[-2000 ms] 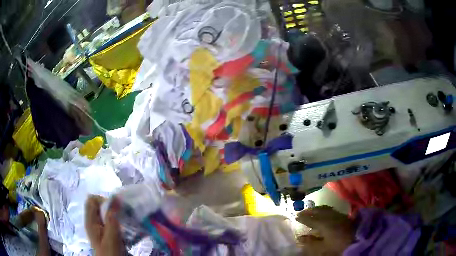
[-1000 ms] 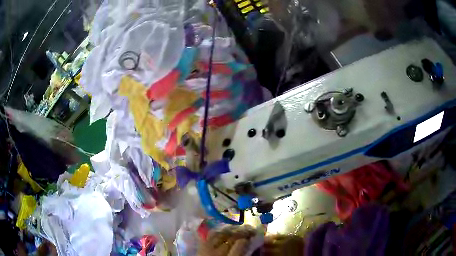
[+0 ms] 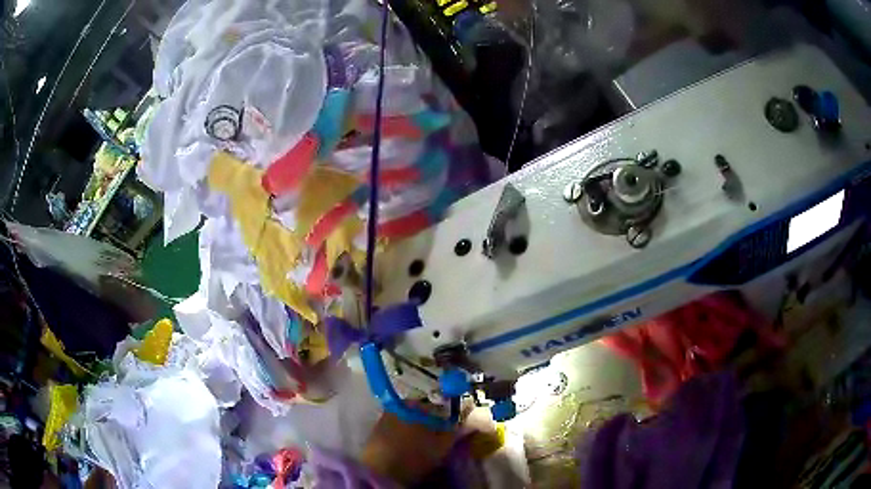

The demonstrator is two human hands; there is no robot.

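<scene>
The white sewing machine has a blue stripe. Its needle area is brightly lit beside the curved blue guard and small blue knobs. A blurred hand, apparently my left hand, is at the bottom beside the needle area; its fingers are unclear. A small yellow piece and some pale cloth show beside it. Purple cloth, perhaps my right sleeve, is at bottom right; I cannot clearly make out my right hand. Whether either hand grips cloth cannot be told.
A heap of white panels with yellow, coral and turquoise pieces lies left of the machine. More white cloth is lower left. A coral-red bundle lies behind the head. A purple ribbon bow hangs at its left end.
My left hand has left the lower-left area, where it held a coloured bundle, and is now by the needle. My right hand is no longer clear. The view has shifted, bringing the machine closer.
</scene>
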